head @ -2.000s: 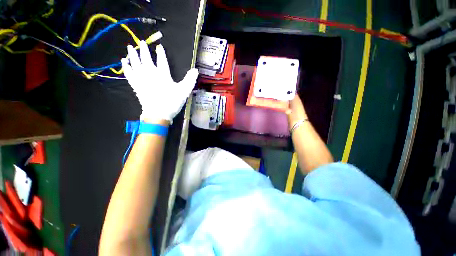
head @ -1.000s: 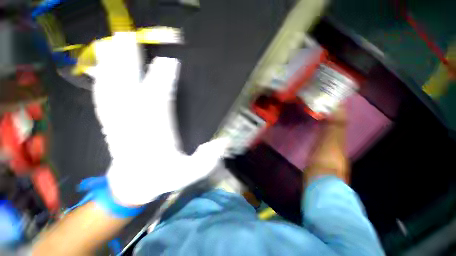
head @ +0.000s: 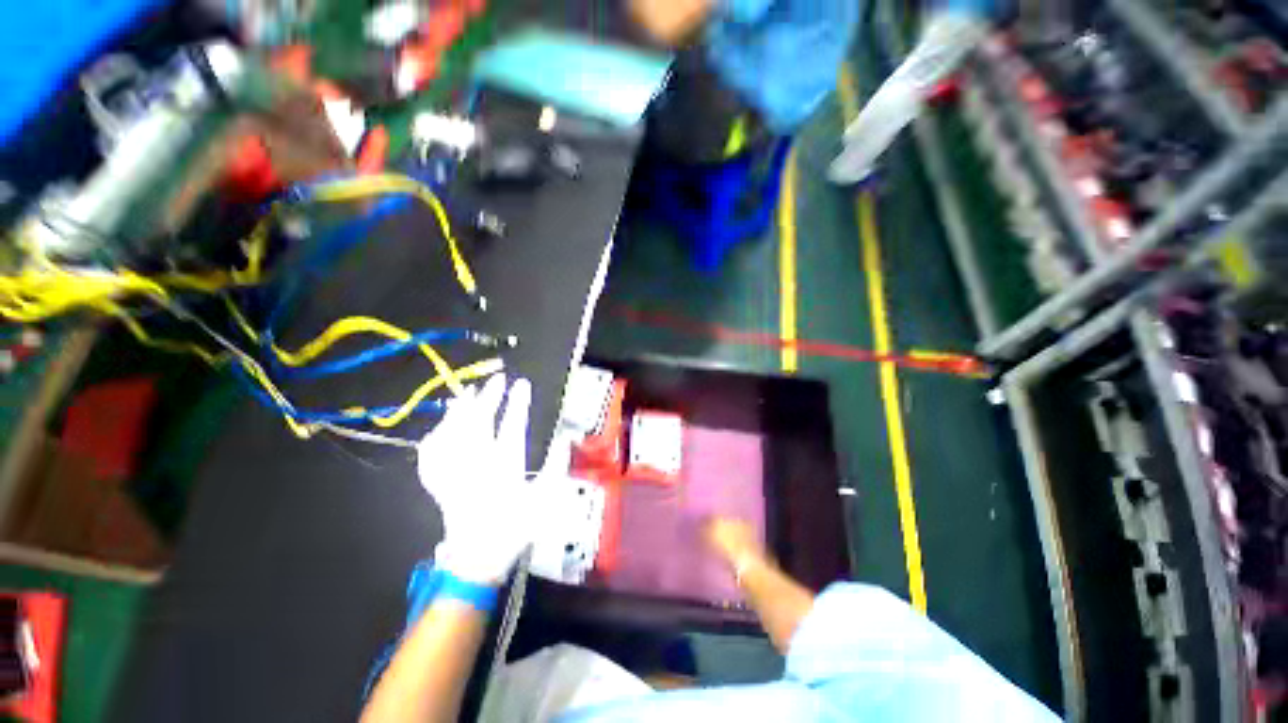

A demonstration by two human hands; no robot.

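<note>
My left hand (head: 478, 473), in a white glove with a blue wrist strap (head: 455, 588), lies over the edge of the black mat with fingers spread and nothing seen in it. My bare right hand (head: 732, 541) is over the pink base of a black bin (head: 808, 466) and looks empty, though it is blurred. A white unit (head: 656, 444) lies in the bin above my right hand. Stacks of white units (head: 572, 530) and orange-red pads (head: 610, 523) stand along the bin's side nearest the bench.
Yellow and blue cables (head: 353, 339) lie tangled on the black mat (head: 297, 551), near my left fingertips. Racks (head: 1038, 353) stand at the right. A person in blue (head: 791, 64) is at the top. A red strip (head: 791, 341) crosses the green floor beyond the bin.
The view has swung up and widened. My right hand, earlier at a white unit with an orange-red pad, is now apart from the unit in the bin. My left hand remains by the cables.
</note>
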